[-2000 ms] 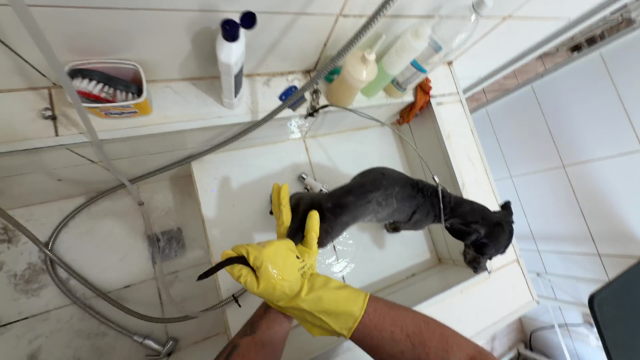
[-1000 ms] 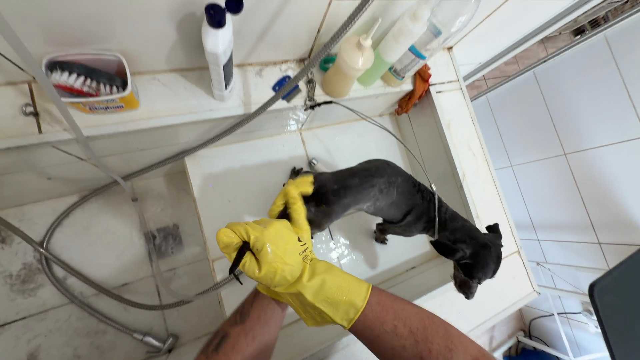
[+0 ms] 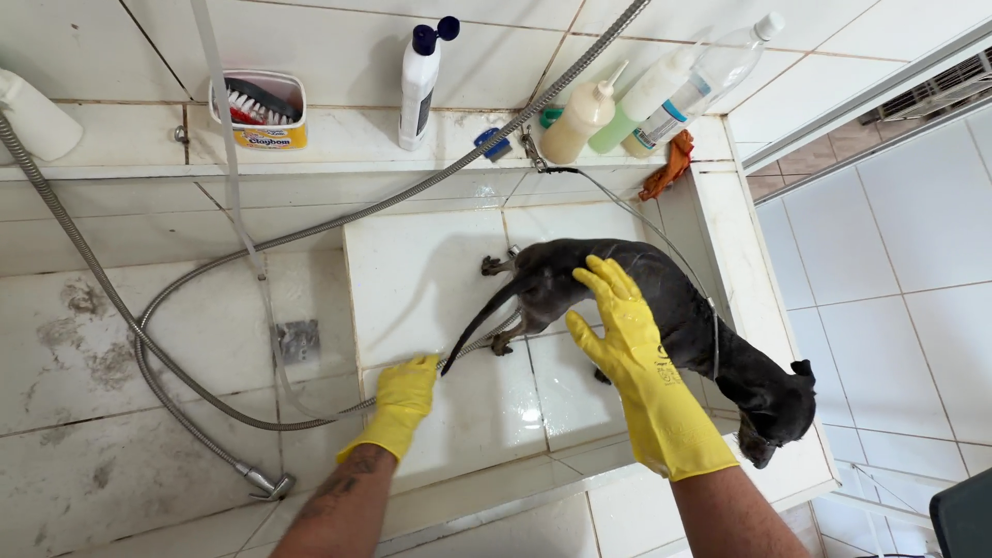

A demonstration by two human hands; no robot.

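Note:
A small black dog [image 3: 659, 287] with a wet coat stands in a white tiled tub [image 3: 434, 256], its head over the right rim. A thin cord runs from the ledge to a loop around its neck. My right hand [image 3: 616, 318], in a yellow rubber glove, is at the dog's flank with fingers apart, holding nothing. My left hand [image 3: 404, 391], gloved alike, is curled beside the tip of the dog's tail [image 3: 484, 314] and over a metal shower hose [image 3: 294, 235]; whether it grips either is hidden.
On the ledge stand a tub with a scrubbing brush [image 3: 260, 108], a white bottle [image 3: 416, 97], a squeeze bottle [image 3: 577, 124], other bottles, a blue comb-like item [image 3: 494, 144] and an orange cloth [image 3: 668, 164]. A shower head [image 3: 271, 487] lies lower left, near a floor drain [image 3: 298, 341].
My hands were close together at the dog's rear, with the dark tail running through the gloves. Now they are apart: the right at the flank, the left by the tail's tip.

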